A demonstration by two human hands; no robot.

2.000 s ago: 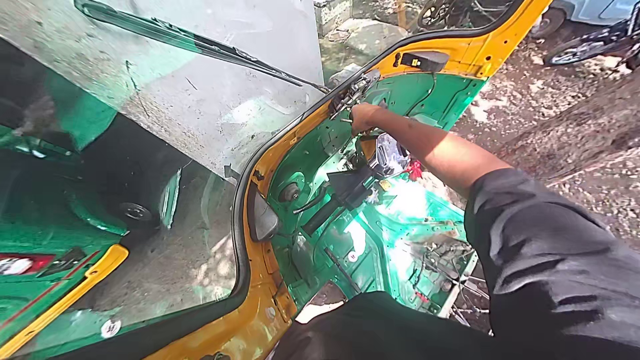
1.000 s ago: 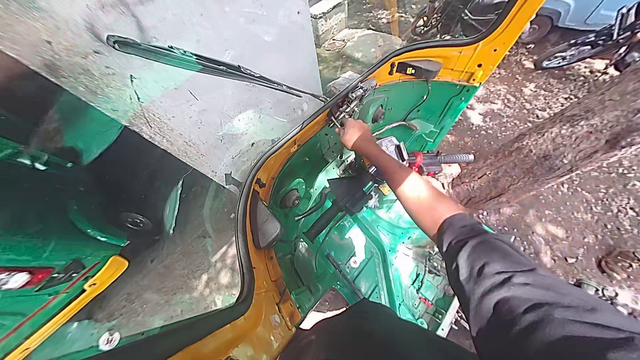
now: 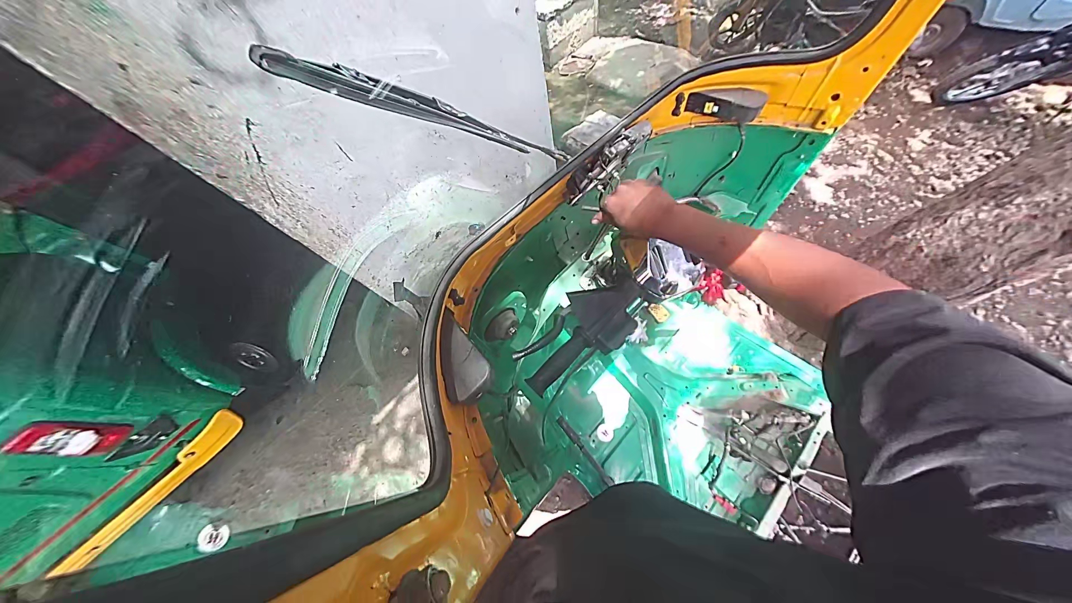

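My right hand (image 3: 636, 207) reaches in from the right, its fingers closed on what looks like a thin metal tool (image 3: 591, 208). It is just below the metal wiper linkage (image 3: 605, 166), under the yellow windscreen frame of a green and yellow vehicle body. Whether the tool touches the linkage cannot be told. A black wiper arm (image 3: 394, 99) lies across the outside of the windscreen glass. Below my hand are a black steering column part (image 3: 599, 322) and a shiny headlamp-like part (image 3: 666, 266), partly behind my forearm. My left hand is out of view.
A black switch-like box (image 3: 722, 106) with a cable sits on the upper frame. A dark grey cover (image 3: 467, 364) is on the lower frame. The green floor panel (image 3: 620, 419) has an open metal framework beside it. A tree trunk (image 3: 963, 218) and a parked motorcycle (image 3: 1001, 75) are at the right.
My forearm has swung up and now covers the ribbed grey grip that showed beyond it one second ago. My hand has stayed near the wiper linkage.
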